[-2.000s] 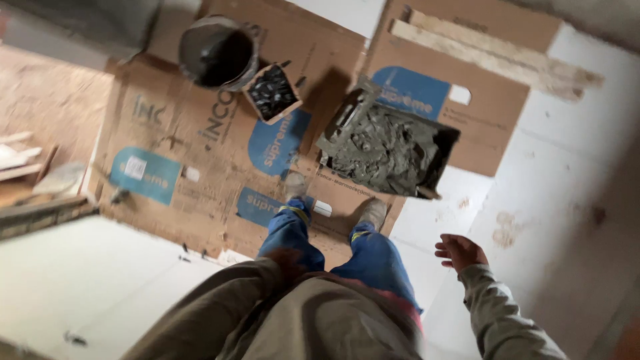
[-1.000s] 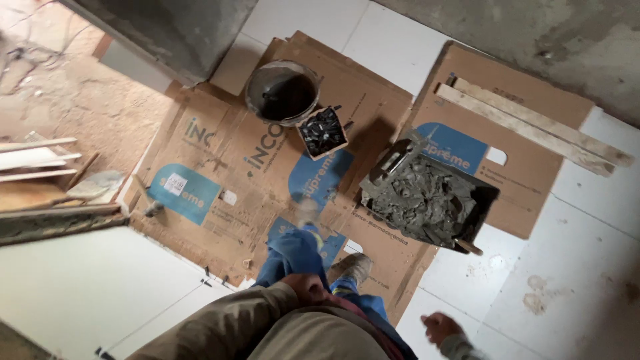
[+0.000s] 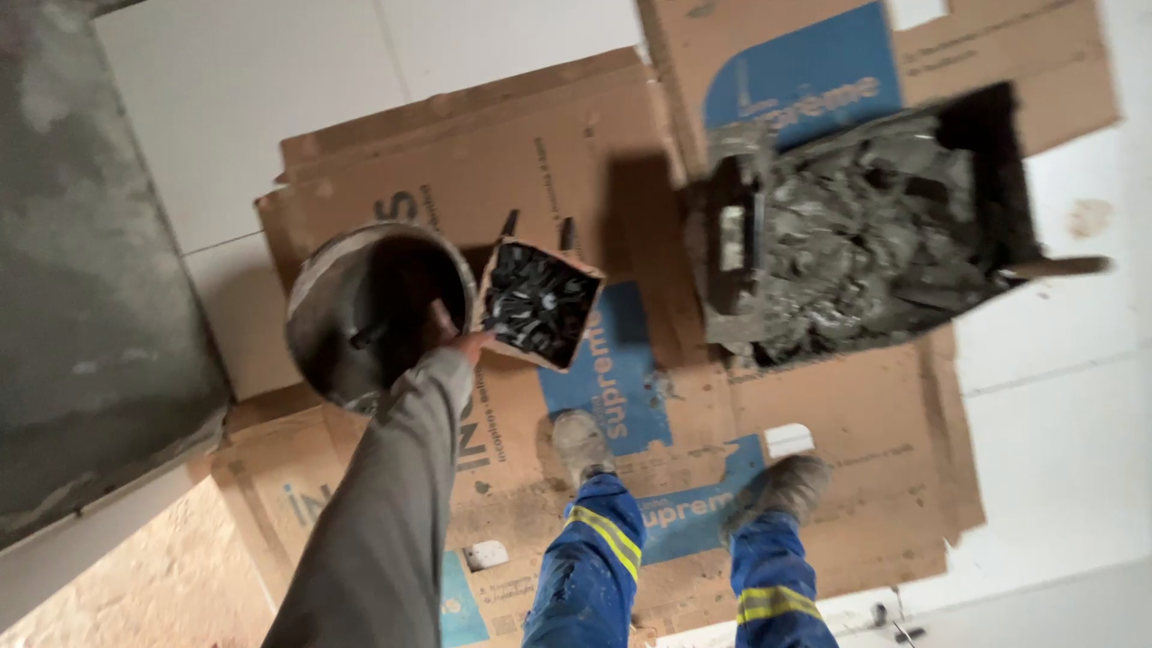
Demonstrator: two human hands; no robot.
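Note:
My left hand (image 3: pixel 454 333) reaches to the right rim of a round bucket (image 3: pixel 310 360), its fingers partly inside, and it is too dark and blurred to tell whether it grips anything. Inside the bucket lies a dark object (image 3: pixel 364 337). Right beside the hand stands a small open box (image 3: pixel 540 301) full of dark plastic-looking pieces. My right hand is out of view. Farther right, a black tub (image 3: pixel 1003 180) holds wet grey mortar (image 3: pixel 855 243), with a handle (image 3: pixel 1062 266) jutting over its right edge.
Flattened cardboard sheets (image 3: pixel 846 414) cover part of the white tiled floor (image 3: pixel 1062 450). My shoes (image 3: pixel 583 443) stand on the cardboard. A grey cement-coloured surface (image 3: pixel 81 270) borders the floor at left. Small dark items (image 3: pixel 909 634) lie at the lower right.
My left arm has reached out to the bucket. My right hand, visible in both earlier frames, has left the view. The view has shifted toward the bucket and tub.

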